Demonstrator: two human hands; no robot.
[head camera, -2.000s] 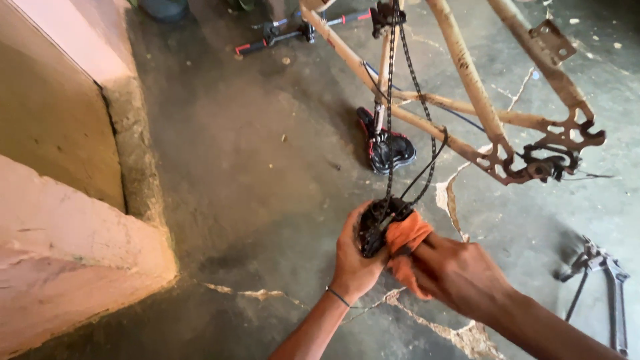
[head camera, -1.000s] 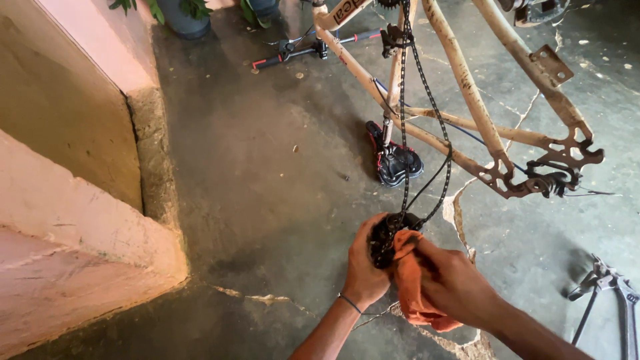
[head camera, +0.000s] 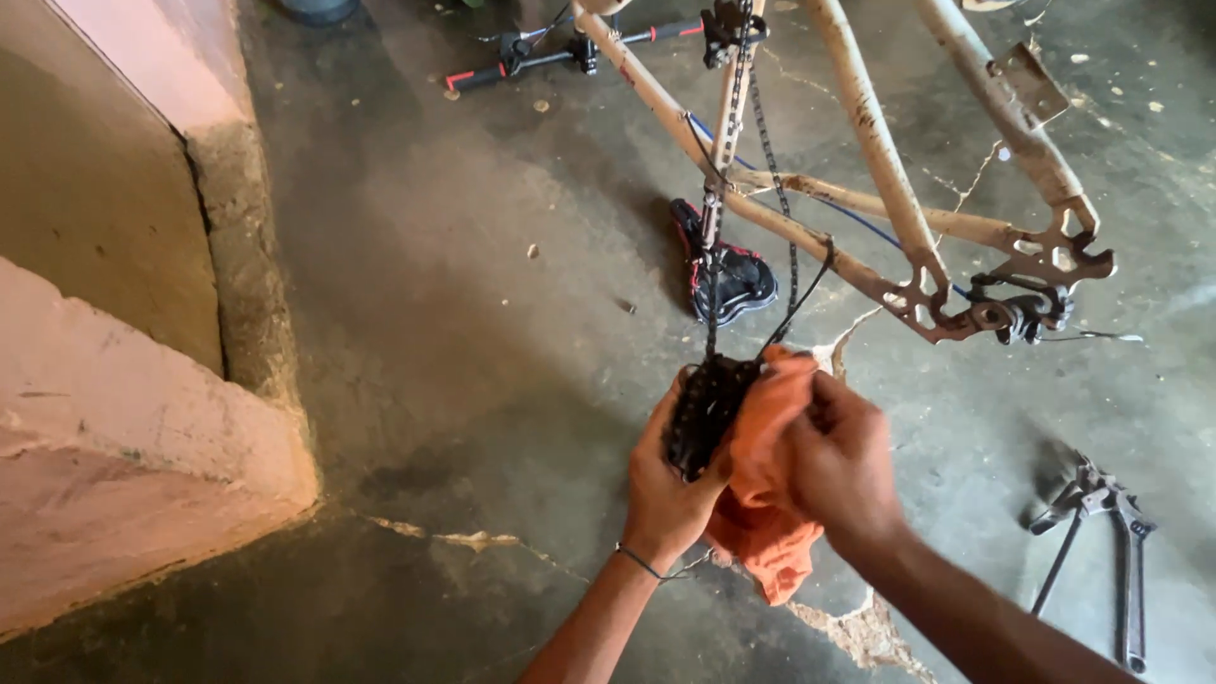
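My left hand (head camera: 670, 489) grips a black, greasy bicycle derailleur or chain-guide part (head camera: 705, 413), its exact kind partly hidden by fingers and cloth. A bicycle chain (head camera: 712, 294) runs up from it toward the frame, and a black cable (head camera: 803, 304) comes down to it. With my right hand (head camera: 845, 456) I hold an orange cloth (head camera: 765, 475) against the right side of the part; the cloth's lower end hangs below my hands. The cream bicycle frame (head camera: 879, 142), scratched and upside down, stands just above and to the right.
On the concrete floor lie a black saddle (head camera: 741, 280) under the frame and a handlebar (head camera: 556, 59) with red-and-black grips behind. A metal kickstand-like part (head camera: 1126, 560) is at the lower right. A pink wall corner (head camera: 142, 418) juts in at left. The floor has cracks.
The orange cloth has shifted over the right side of the black part and hangs lower than two seconds ago. Both hands stay at the part.
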